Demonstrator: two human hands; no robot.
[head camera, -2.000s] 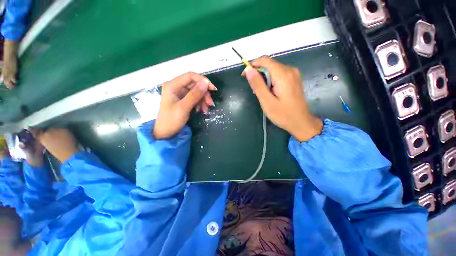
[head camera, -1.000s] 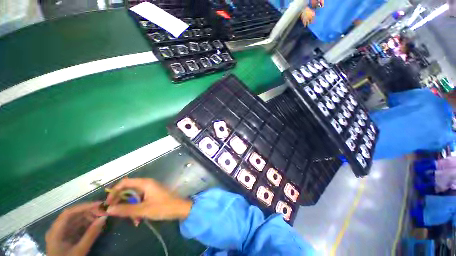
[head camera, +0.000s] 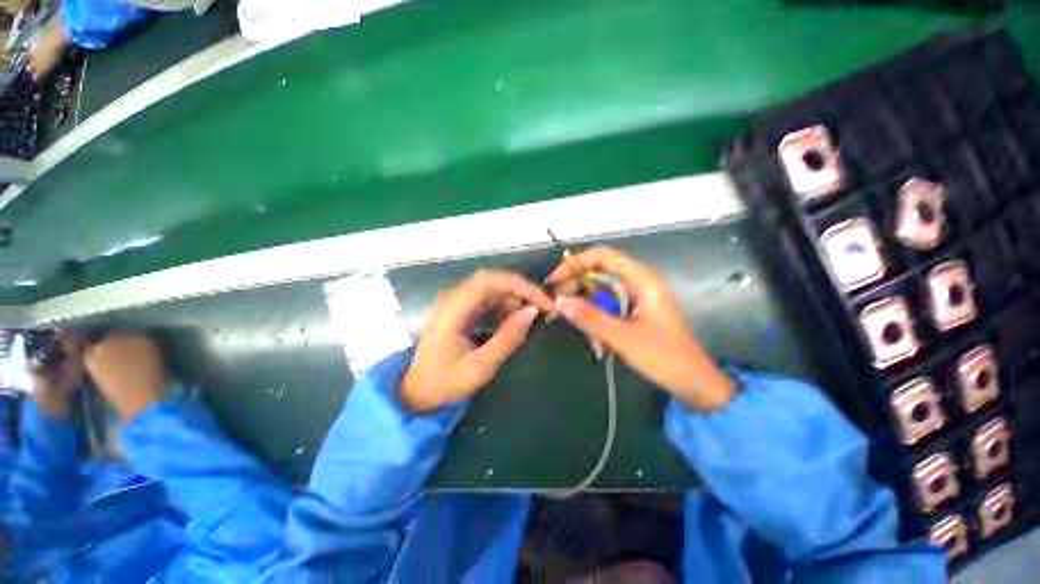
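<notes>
My right hand (head camera: 633, 319) holds a thin corded tool (head camera: 574, 261), with a yellow section and dark tip pointing up and left. A blue part (head camera: 606, 301) shows between the fingers. A grey-white cord curves down to the bench edge. My left hand (head camera: 473, 342) has thumb and fingers pinched together, meeting my right fingertips above the dark green bench (head camera: 536, 428). Whether a tiny piece is between the fingertips cannot be made out. Rose-gold watch cases (head camera: 888, 331) sit in the black tray at right, most showing dark round centres.
The black tray (head camera: 787, 268) stands right of the bench. A clear zip bag (head camera: 367, 321) lies left of my hands. A green conveyor (head camera: 456, 137) with white edging (head camera: 456, 237) runs beyond. Another person's hands (head camera: 128, 371) are at left; another arm is at upper left.
My hands, apart two seconds ago, are together at the fingertips. The view swung right over the trays and is back on the bench. The blue part now shows in my right hand.
</notes>
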